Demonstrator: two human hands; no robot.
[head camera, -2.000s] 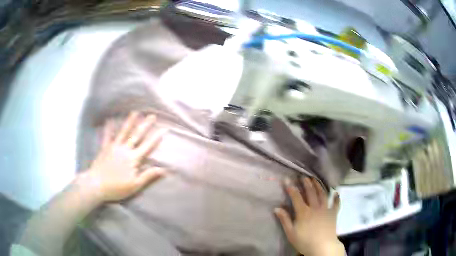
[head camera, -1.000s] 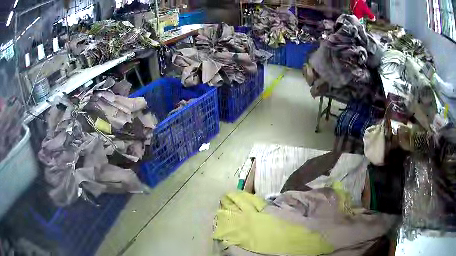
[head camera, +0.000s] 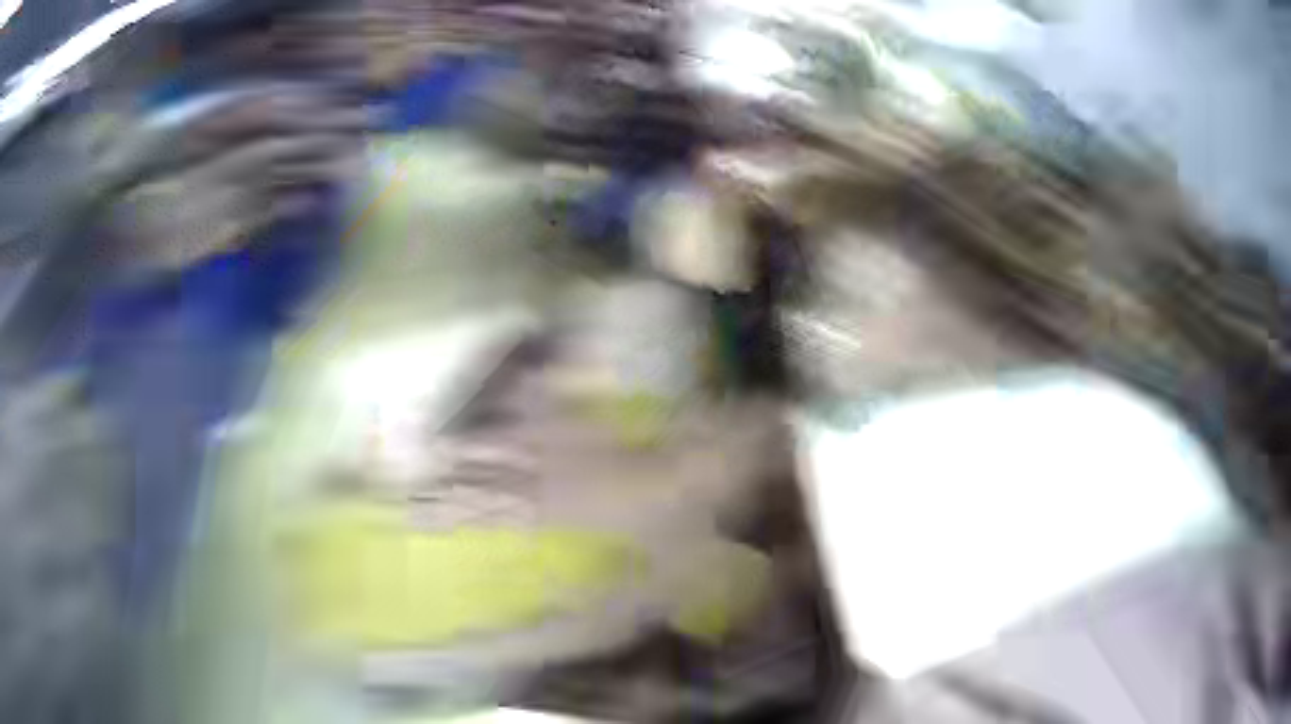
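Observation:
The picture is strongly blurred. Neither my left hand nor my right hand can be made out. A heap of grey-mauve cloth (head camera: 623, 481) lies at the lower centre, with a yellow-green piece (head camera: 439, 580) across its front. More grey-mauve cloth (head camera: 1119, 651) shows at the lower right, against the white table (head camera: 1005, 509). Whether these cloths touch each other cannot be told.
Blurred blue crates (head camera: 241, 304) stand at the left beside a strip of pale floor (head camera: 453, 212). Brown and dark heaps (head camera: 977, 212) run along the upper right, below a pale wall (head camera: 1203, 113).
The view has turned from the sewing machine to the aisle, then swung right. The yellow-green cloth has shifted left in the picture, and the white table now shows more. Both hands have left the view.

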